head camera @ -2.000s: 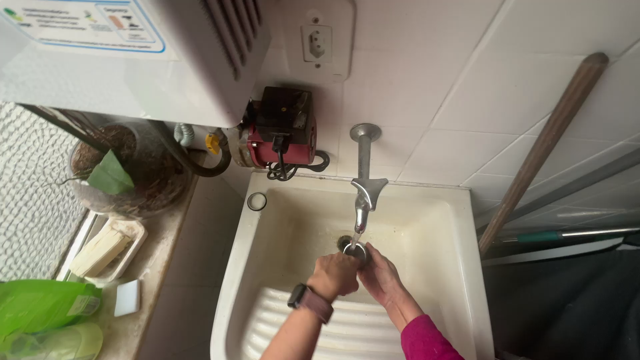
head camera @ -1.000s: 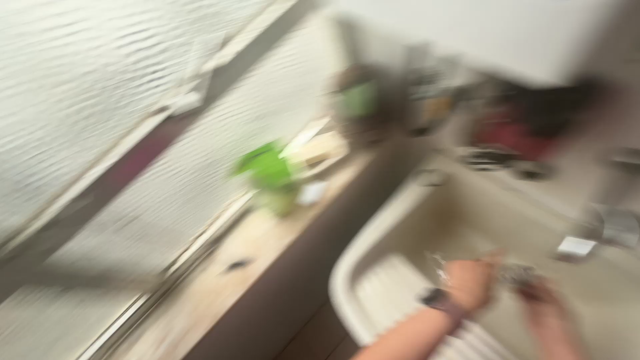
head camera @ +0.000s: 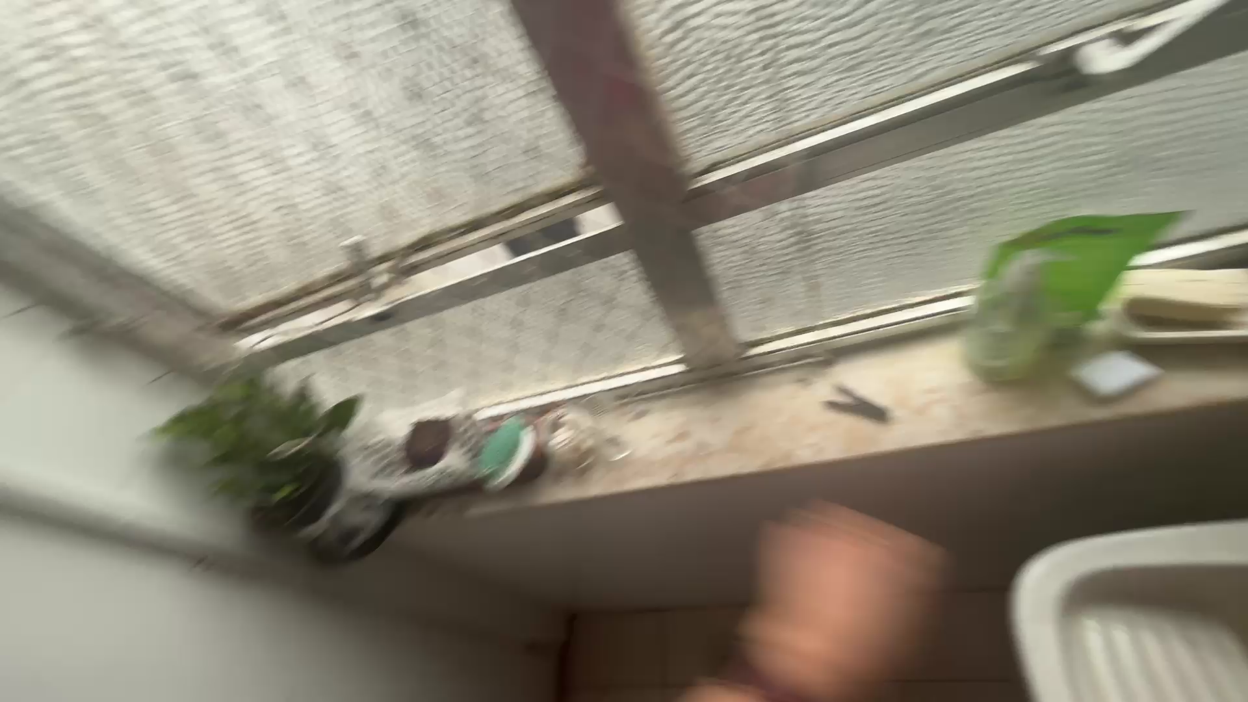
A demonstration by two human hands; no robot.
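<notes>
My left hand [head camera: 838, 595] is strongly blurred at the lower middle, over the floor and left of the washtub [head camera: 1063, 570]. Whether its fingers are apart or closed, and whether it holds anything, cannot be made out. My right hand is outside the picture. Nearest above my left hand runs a stone window sill [head camera: 721, 439], with a small dark object [head camera: 858, 403], perhaps a clothespin, lying on it.
On the sill's right stand a green pouch [head camera: 1092, 258], a clear bottle [head camera: 1009, 327], a white block [head camera: 1116, 373] and a soap bar [head camera: 1185, 297] in a dish. Left are a potted plant [head camera: 253, 439] and a green-topped container [head camera: 504, 450]. Textured window panes [head camera: 292, 127] rise behind.
The view has swung far left, from the washtub to the window sill. My left hand has left the washtub; my right hand, over the washtub before, has dropped out of view.
</notes>
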